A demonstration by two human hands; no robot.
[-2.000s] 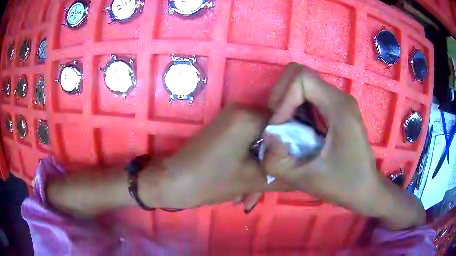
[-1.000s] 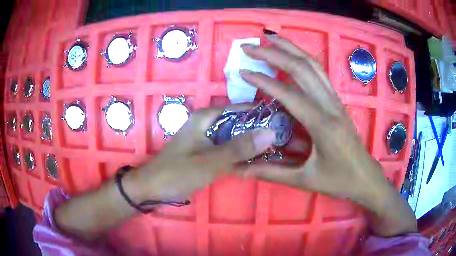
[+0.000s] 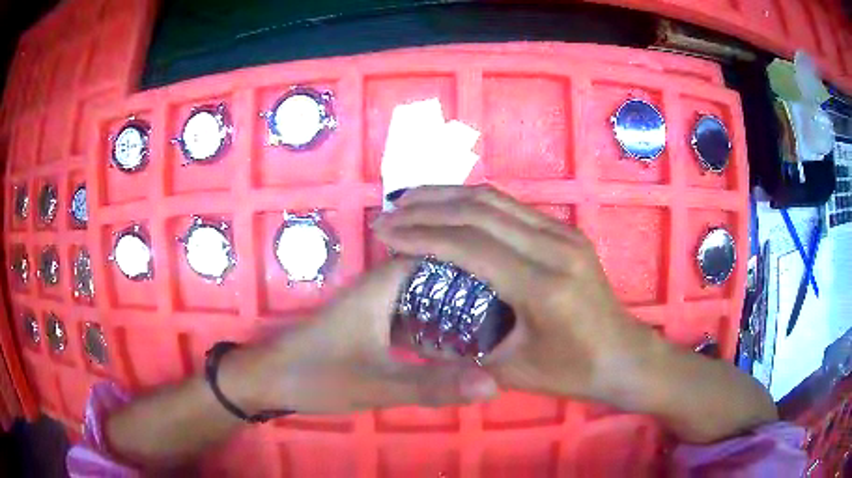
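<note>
My left hand [image 3: 327, 336] and my right hand [image 3: 551, 308] together hold a stack of several watch heads [image 3: 450, 306] on edge, with their shiny metal sides and lugs facing up. The stack is between both palms, low over the middle of the tray. A white cloth [image 3: 420, 154] lies in a pocket of the red-pink foam tray [image 3: 467, 63], just beyond my right fingers. The fingertips of my left hand are partly hidden behind the stack.
Watch heads with bright pale faces [image 3: 303, 250] lie in pockets on the left. Dark-faced watch heads [image 3: 640, 129] lie in pockets on the right. A dark bin [image 3: 811, 177], papers [image 3: 789, 308] and blue pens [image 3: 805, 271] are at the far right.
The cloth has gone from my hands to a tray pocket. The watch heads are now gathered in a tight stack between both hands. The view has shifted, showing more of the tray's far edge.
</note>
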